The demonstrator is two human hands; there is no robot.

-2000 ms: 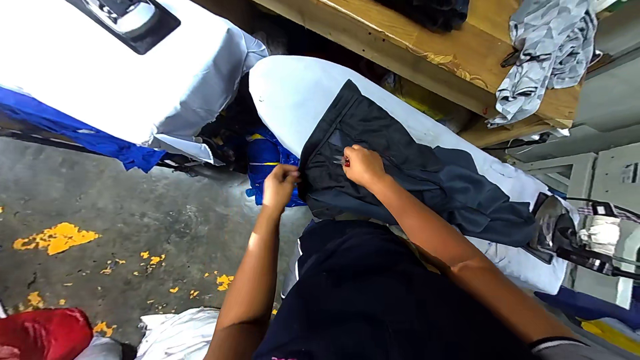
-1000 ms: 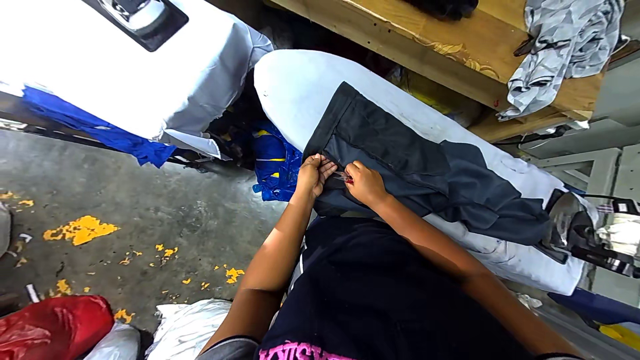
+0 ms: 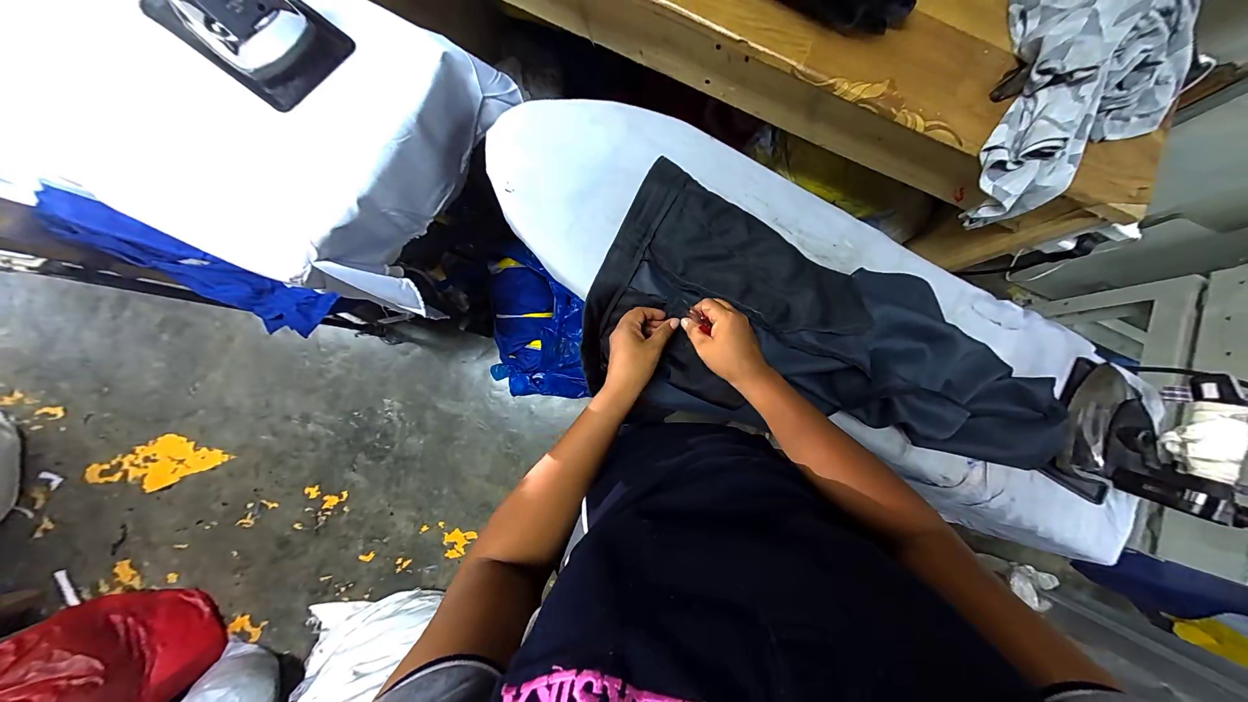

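Note:
A dark grey garment with a waistband, likely trousers, lies along a white padded ironing board. Over the garment near its waistband, my left hand pinches something too small to make out, perhaps a thread or a bit of the cloth. My right hand is close beside it, fingertips almost touching the left ones, and holds a small red-handled tool whose kind I cannot tell. A steam iron rests at the board's right end, by the garment's far end.
Another iron stands on a white-covered table at upper left. A wooden table bears a grey patterned garment. A blue plastic bag sits below the board's left side. Red and white bags lie on the floor.
Two seconds ago my hands were farther apart, the left at the garment's edge. The left hand has moved right, over the garment, and its fingertips now nearly meet the right hand's.

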